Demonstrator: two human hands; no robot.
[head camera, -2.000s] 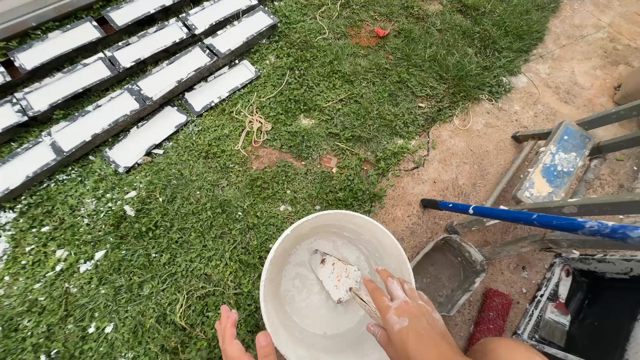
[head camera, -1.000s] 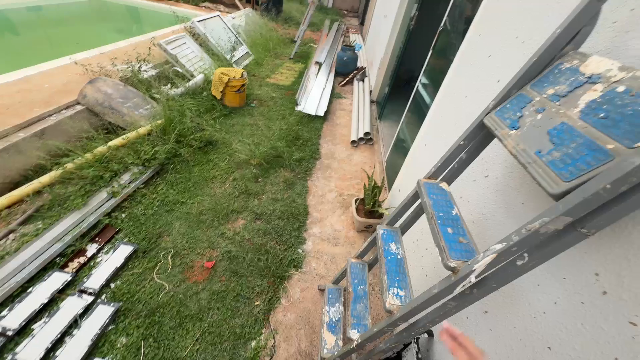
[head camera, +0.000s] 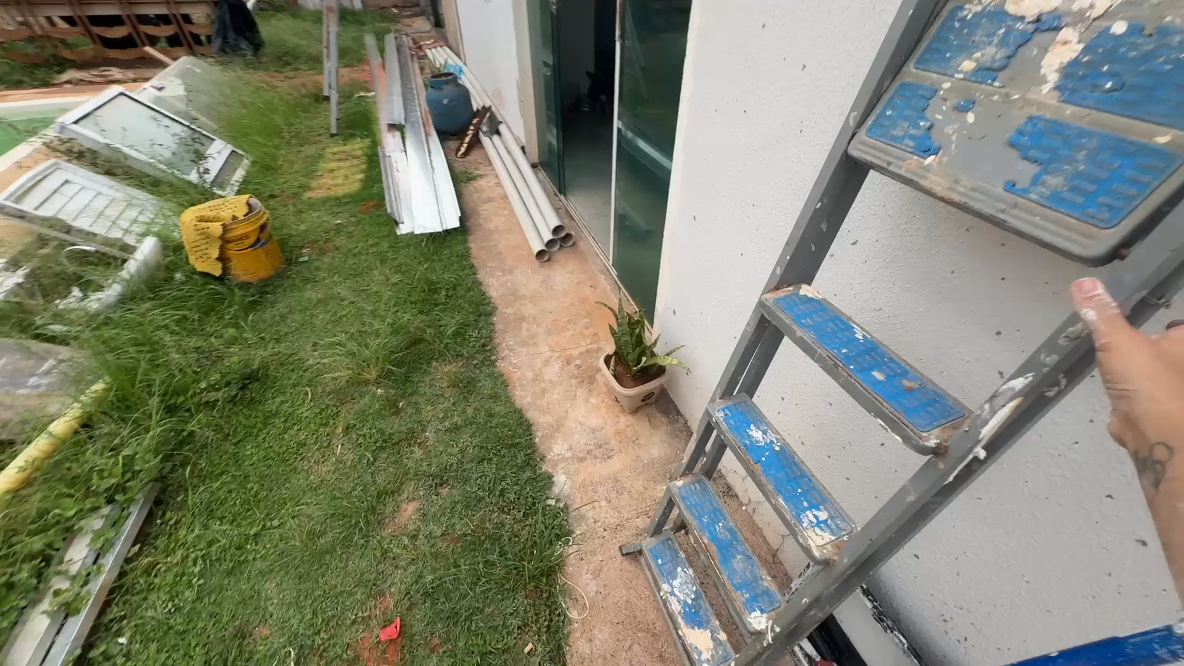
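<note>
My right hand (head camera: 1138, 370) is at the right edge of the head view, thumb pointing up beside the side rail (head camera: 1004, 416) of a grey metal stepladder; its fingers are cut off or hidden, so its hold cannot be told. The ladder's steps have worn blue treads spotted with white paint: a wide top step (head camera: 1045, 120) just above my hand, and several narrower ones, such as this step (head camera: 865, 365), lower down. A blue pole (head camera: 1110, 647) crosses the bottom right corner. My left hand is out of view.
The ladder stands by a white textured wall (head camera: 740, 185). A potted plant (head camera: 634, 361) sits on the concrete strip, with grey pipes (head camera: 527, 190), metal sheets (head camera: 416, 157) and a blue jug (head camera: 449, 104) beyond. A yellow bucket (head camera: 250, 240) and window frames (head camera: 153, 134) lie left on grass.
The view has swung up from the white bucket and trowel to the ladder. My right hand, earlier over that bucket, is now up beside the ladder's rail. My left hand has left the view.
</note>
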